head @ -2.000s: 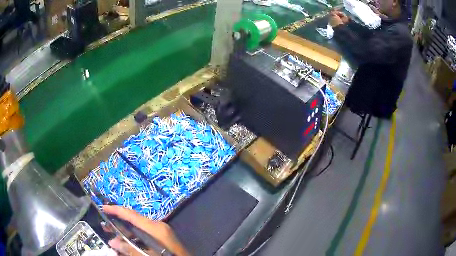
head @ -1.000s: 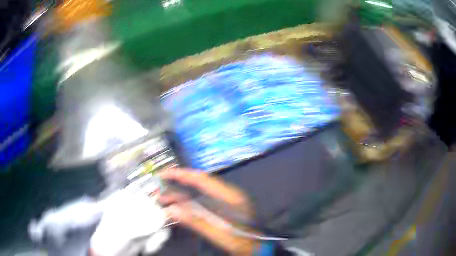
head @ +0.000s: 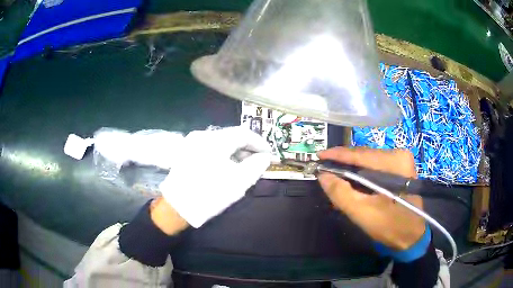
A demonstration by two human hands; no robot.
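The white plastic housing [head: 289, 175] with a green circuit board [head: 304, 147] lies in front of me on the dark mat, partly under the clear hood. My right hand [head: 374, 194], bare with a blue wrist band, holds the black soldering iron [head: 365, 175] with its pale tube; its metal end is at the board's near edge. My left hand [head: 216, 171], in a white glove, is at the board's near left, thumb and fingertips together. Whether they pinch a small part is too small to tell. A bagged white cable [head: 138, 147] trails left from behind the glove.
The clear extraction hood [head: 304, 62] hangs just over the board's far side. A cardboard box of blue components [head: 439, 129] stands right of the work. A blue sheet [head: 79, 22] is at the far left, and the green belt [head: 427, 22] runs behind.
The view has swung left and down from the component box and black station to the board. The gloved left hand is now fully in view at the board; the iron's end has come to the board's near edge.
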